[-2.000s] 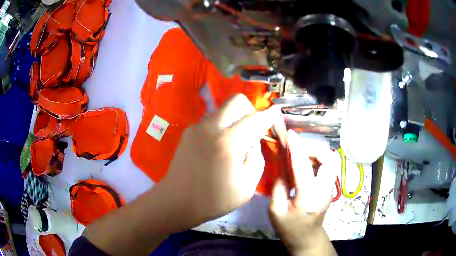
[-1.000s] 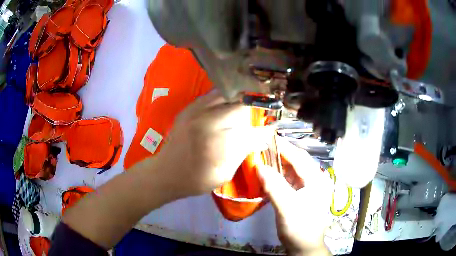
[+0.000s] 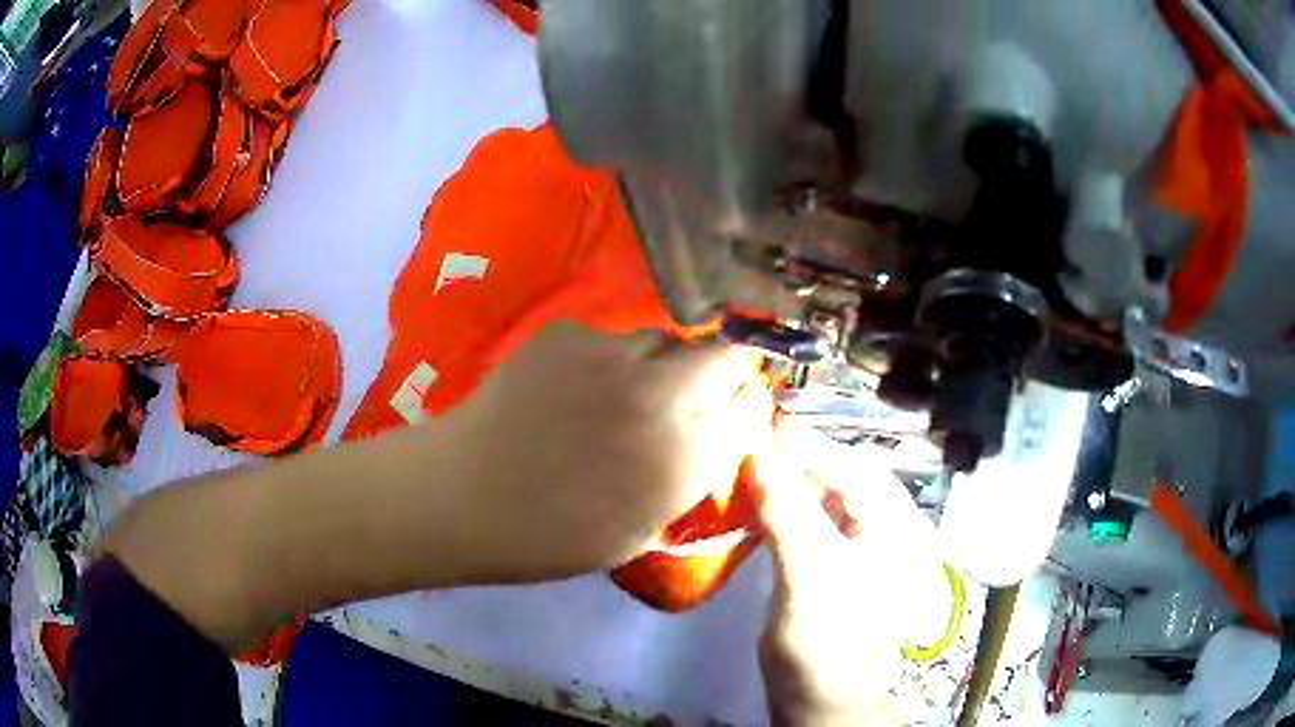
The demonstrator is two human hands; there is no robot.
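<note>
An orange pouch body [image 3: 689,565] hangs below the needle area, its curved pale-edged end towards me. My left hand [image 3: 597,447] holds its edge from the left, close to the presser foot. My right hand [image 3: 845,582] grips it from the right, fingers near the needle and washed out by the lamp. The sewing machine head [image 3: 710,156] hangs over the work; the needle is hidden by glare and fingers. Flat orange panels [image 3: 497,213] with white labels [image 3: 462,267] lie left of the machine, partly under my left hand.
Sewn orange pouches [image 3: 171,156] are piled at the far left, with another pouch [image 3: 256,381] below them. Scissors with a yellow loop [image 3: 949,618] lie partly behind my right hand. A wooden stick [image 3: 990,653] and a red-handled tool [image 3: 1062,660] are farther right.
My left hand and forearm have swung lower and flatter across the panels. Both hands still hold the pouch at the machine. The camera view has shifted, and the machine head appears lower and farther right.
</note>
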